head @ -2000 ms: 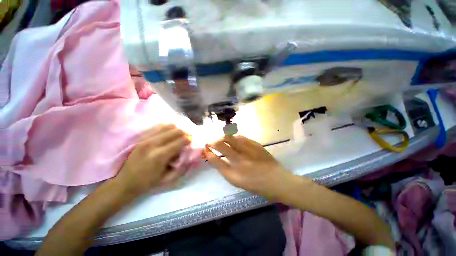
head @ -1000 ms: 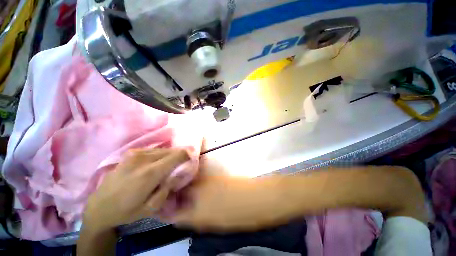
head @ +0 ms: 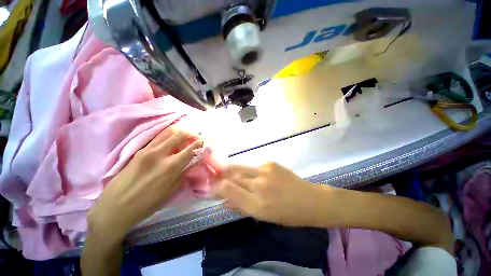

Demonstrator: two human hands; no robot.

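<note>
A pink garment piece [head: 107, 126] with paler areas lies bunched on the table left of the needle area. My left hand [head: 153, 167] rests on it, fingertips holding a pink fold just in front of the needle area. My right hand [head: 264, 194] is to the right, its fingertips at the same fold near the table's front edge. The white sewing machine [head: 312, 32] has a blue stripe. Its presser foot area is washed out by bright light; a small grey tab [head: 248, 113] sits just right of it.
Scissors with green and yellow loops [head: 456, 116] lie at the table's right end. A thin white scrap [head: 342, 114] and a black patch [head: 359, 89] lie on the bed. A yellow patch [head: 301, 66] is behind. Pink cloth [head: 366, 250] hangs below the ribbed table edge [head: 371, 164].
My right hand has moved from across and under my left hand to the right and up. My left hand has moved slightly up, nearer the needle area, and the garment has shifted with it.
</note>
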